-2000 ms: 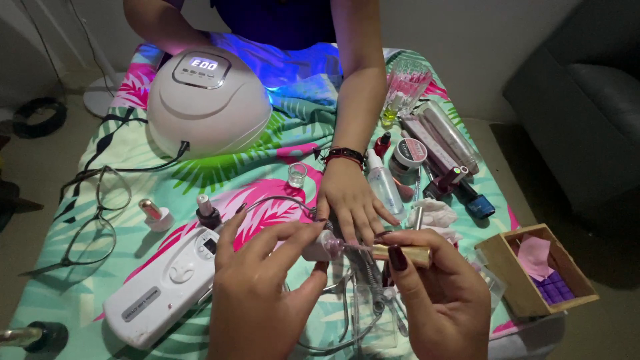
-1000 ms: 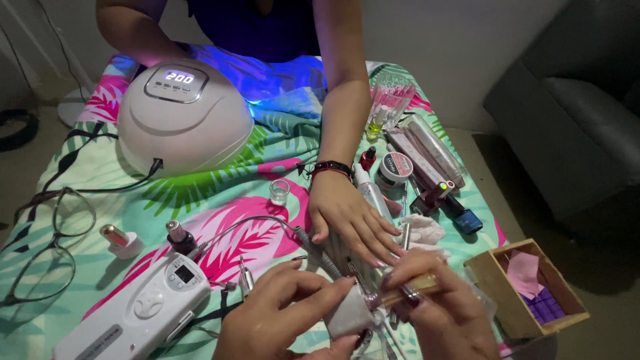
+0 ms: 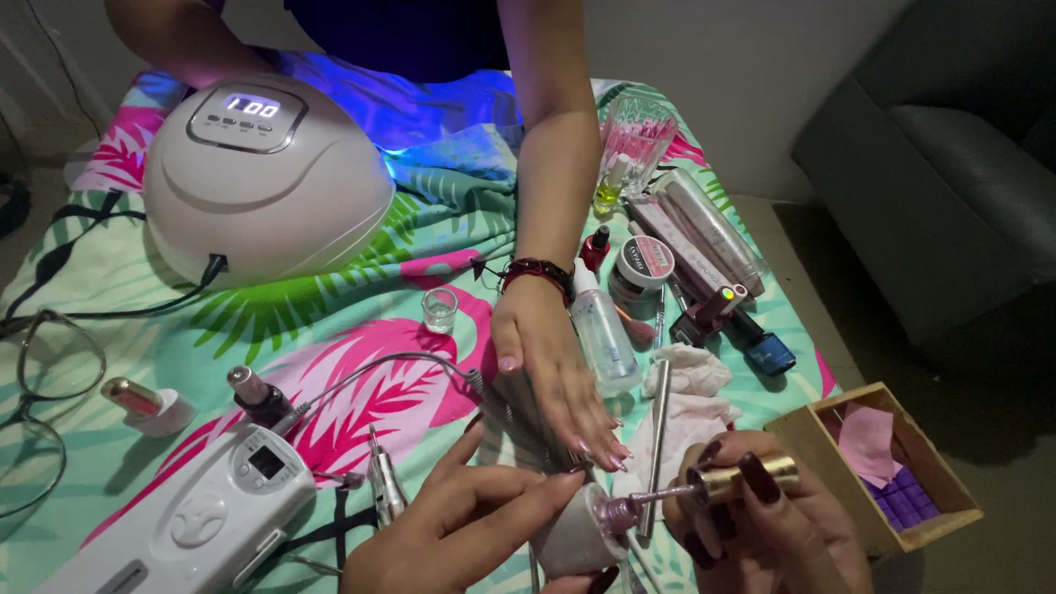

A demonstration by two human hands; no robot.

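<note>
My left hand [image 3: 470,528] grips a white nail polish bottle [image 3: 573,536], tilted with its mouth toward the right. In my right hand [image 3: 767,503] is the gold cap [image 3: 747,480] with its brush [image 3: 660,494], which is coated in glittery pink polish and reaches to the bottle's neck. Just beyond the bottle, another person's hand [image 3: 549,363] lies palm down with fingers spread and shiny pink nails. That person's other hand is hidden behind the white nail lamp [image 3: 268,181], which glows blue underneath. A metal rod-shaped tool [image 3: 656,445] lies between my right hand and the person's fingers.
At left are a white nail drill unit [image 3: 198,520], its handpiece [image 3: 384,478], polish bottles [image 3: 257,396] and eyeglasses [image 3: 62,412]. A small glass cup [image 3: 439,312] stands mid-table. To the right lie a clear pump bottle [image 3: 606,338], a jar [image 3: 642,264], crumpled wipes [image 3: 689,371] and a wooden box [image 3: 932,487].
The brush now shows at the bottle's neck, with the cap drawn back to the right. The lamp's display reading has changed. The view has shifted somewhat.
</note>
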